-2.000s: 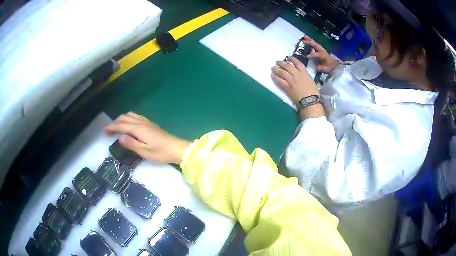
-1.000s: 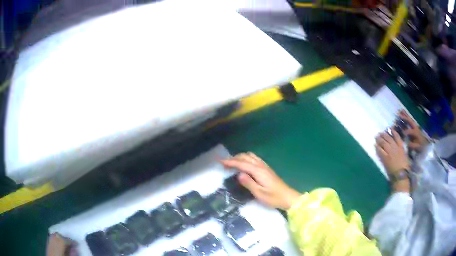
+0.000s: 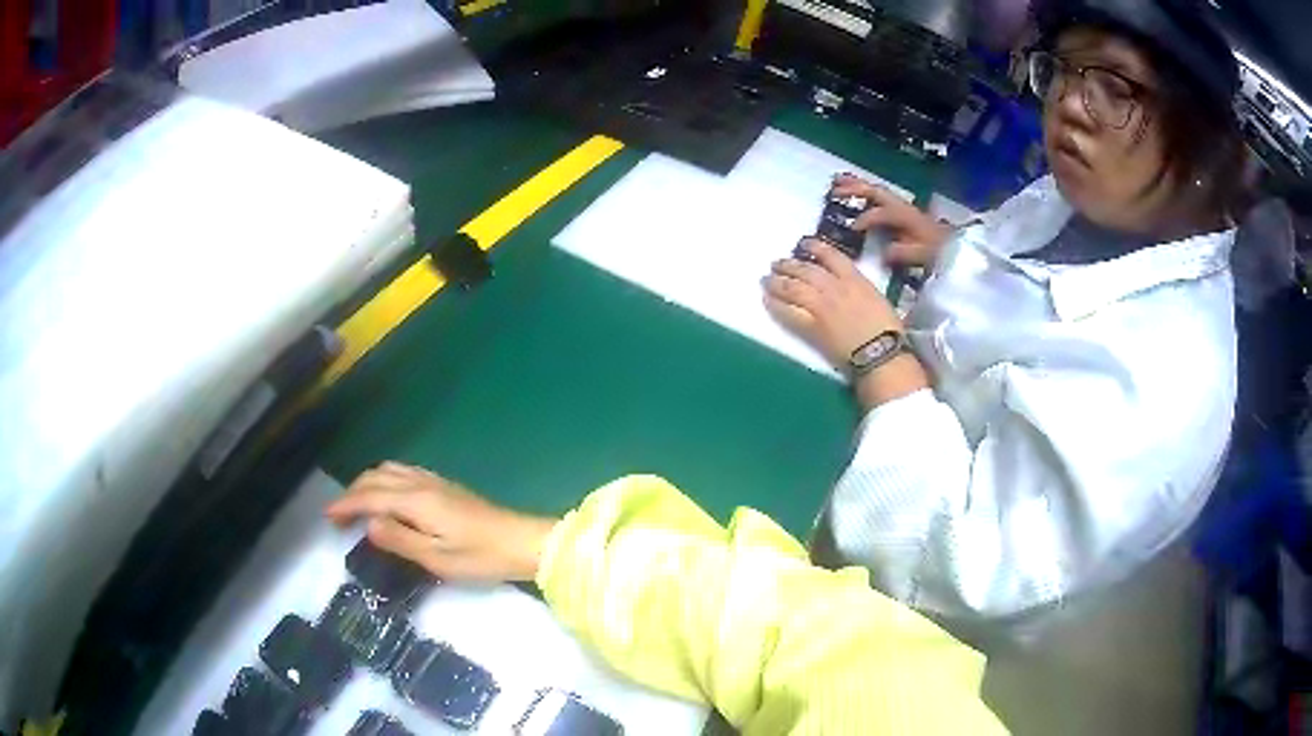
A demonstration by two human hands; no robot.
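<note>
Strapless smartwatch heads lie in rows on a white foam pad at the lower left. The far row's units look dark; one has a small white spot. One near my hand has shiny, wrinkled clear film on it. My right hand, bare in a yellow sleeve, lies over the dark watch head at the far end of the row, fingers bent and touching it. The hand partly hides it, so a grip cannot be told. My left hand is out of the picture.
Stacked white foam sheets stand at the left. Yellow tape crosses the green mat, with a small black object on it. A person in a white smock handles watches on another white pad at right.
The view swung toward the foam stack and back. My left hand, at the pad's corner one second ago, is gone from view. Green text seen on the far row earlier no longer shows.
</note>
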